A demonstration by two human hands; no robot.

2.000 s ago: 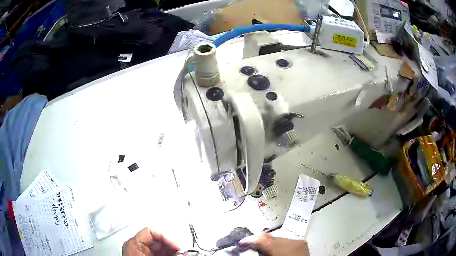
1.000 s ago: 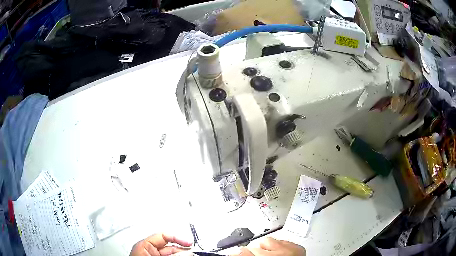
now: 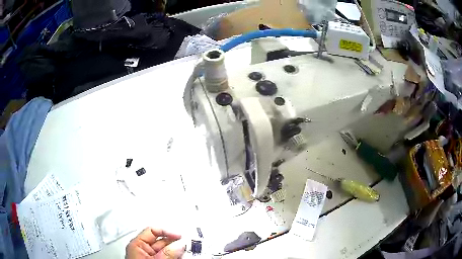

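Observation:
My left hand [image 3: 154, 245] is at the bottom edge, partly cut off, with thumb and fingers bent towards each other. A small dark piece [image 3: 196, 246] lies just right of its fingertips. The glare hides whether the fingers hold it or something pale. My right hand is out of the picture. The white sewing machine [image 3: 223, 136] stands ahead, its needle area [image 3: 236, 192] brightly lit. A dark-grey scrap [image 3: 242, 242] lies at the front of the bed. Two small black squares [image 3: 140, 172] lie on the white table left of the needle.
A printed white label [image 3: 309, 210], a yellow-handled tool [image 3: 359, 190] and a green-handled tool [image 3: 377, 160] lie right of the needle. A cluttered orange box [image 3: 430, 169] is at the right. Printed sheets [image 3: 61, 222] and light-blue denim [image 3: 23, 136] are left. Black garments [image 3: 101, 63] lie behind.
My right hand has left the picture at the bottom. My left hand stays low, near the same place. The small dark piece now shows beside its fingertips. The view has shifted slightly.

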